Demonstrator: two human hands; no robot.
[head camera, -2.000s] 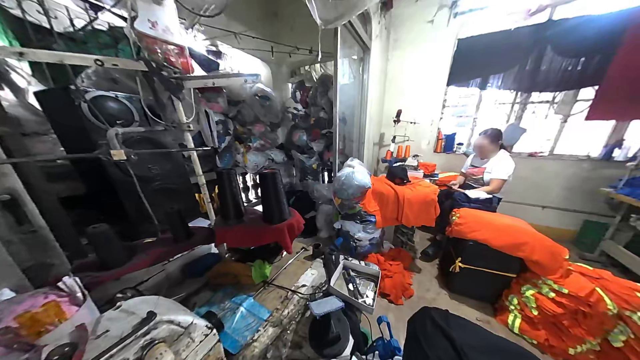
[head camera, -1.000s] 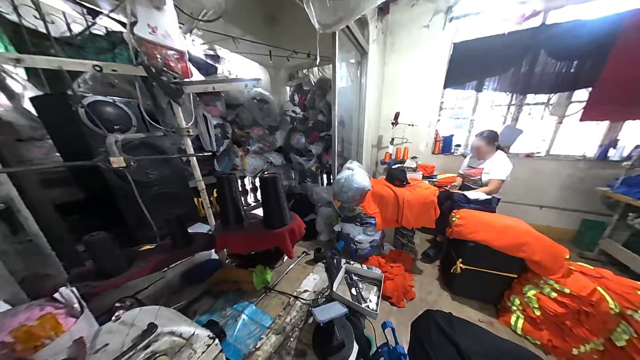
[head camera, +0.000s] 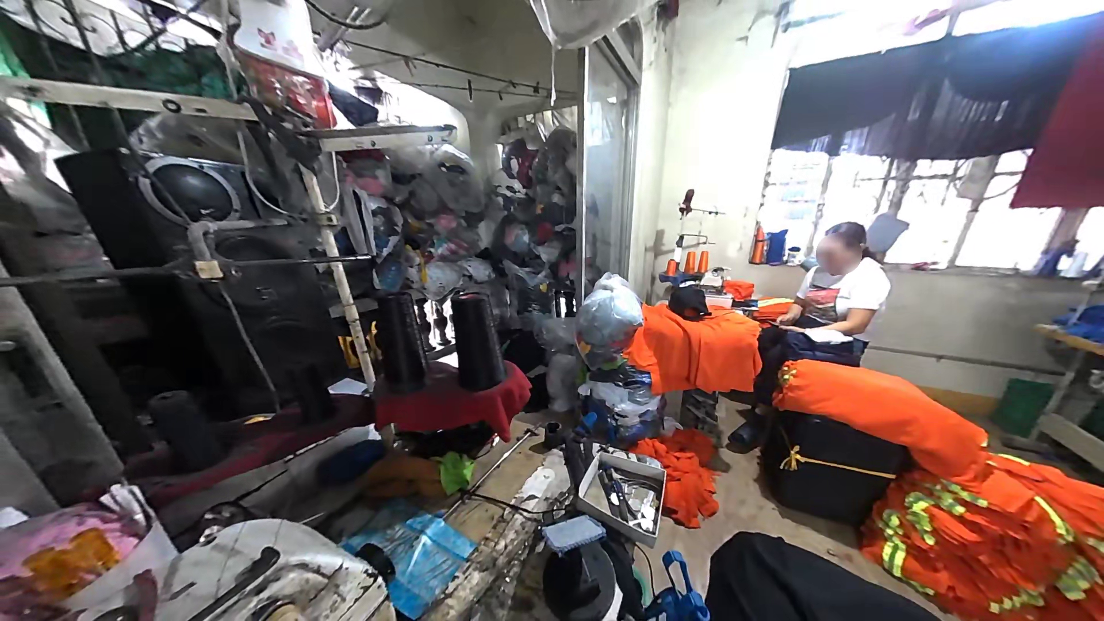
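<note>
Neither of my hands shows in the head view. At the bottom left is the worn white head of a machine, partly cut off by the frame. Behind it two black thread cones stand on a red cloth. A white box holding tools and small metal parts lies near the lower middle, with a light blue pad just in front of it. Black fabric covers something at the bottom edge. Blue plastic wrapping lies to the right of the machine head.
A person sits near the window, head bowed over work. Orange garments with reflective strips are piled at the right, beside a black bundle tied with yellow cord. Large black speakers stand at the left, and stuffed plastic bags near the middle.
</note>
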